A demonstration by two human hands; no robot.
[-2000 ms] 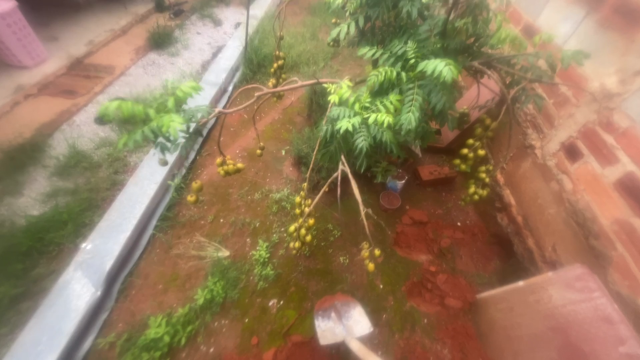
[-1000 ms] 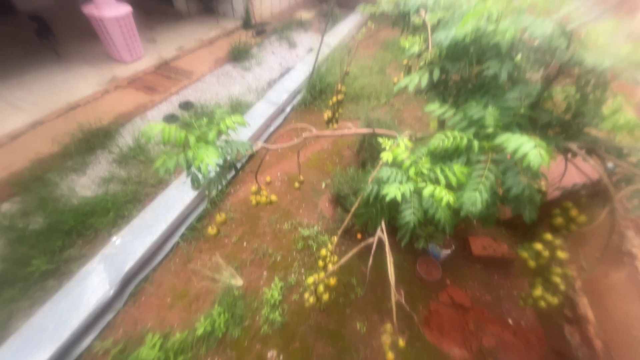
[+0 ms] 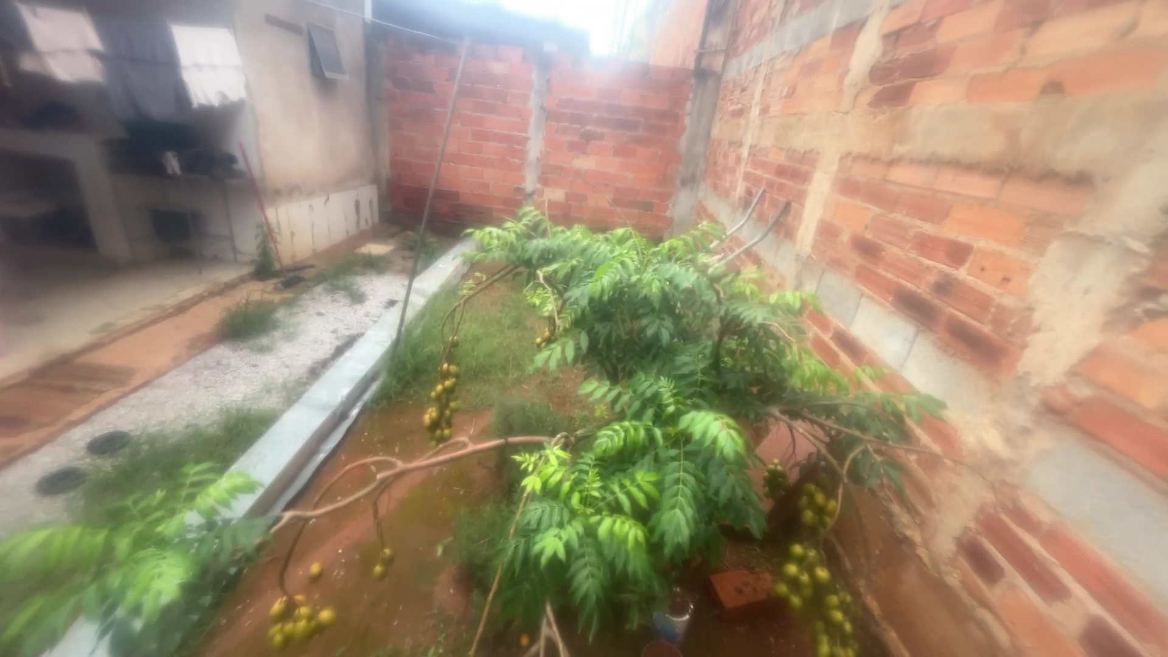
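Observation:
Neither my left hand nor my right hand shows in the head view. A leafy fruit tree [image 3: 639,474] fills the middle, seen from above. One bare branch [image 3: 411,465] reaches left from it. Clusters of round yellow-green fruit hang low: one cluster [image 3: 301,620] at the lower left, a long bunch [image 3: 442,401] left of the foliage, and a dense bunch [image 3: 808,570] at the lower right. The picture is blurred towards its edges.
A brick wall [image 3: 958,228] runs along the right, another brick wall [image 3: 611,137] stands behind. A pale low ledge [image 3: 292,447] crosses the left side beside gravel [image 3: 210,379]. A loose brick [image 3: 741,589] lies under the tree, and a thin pole [image 3: 429,201] leans behind the ledge.
The view has tilted up strongly, bringing in the back wall and house. The shovel blade seen low in the earliest frame is out of view.

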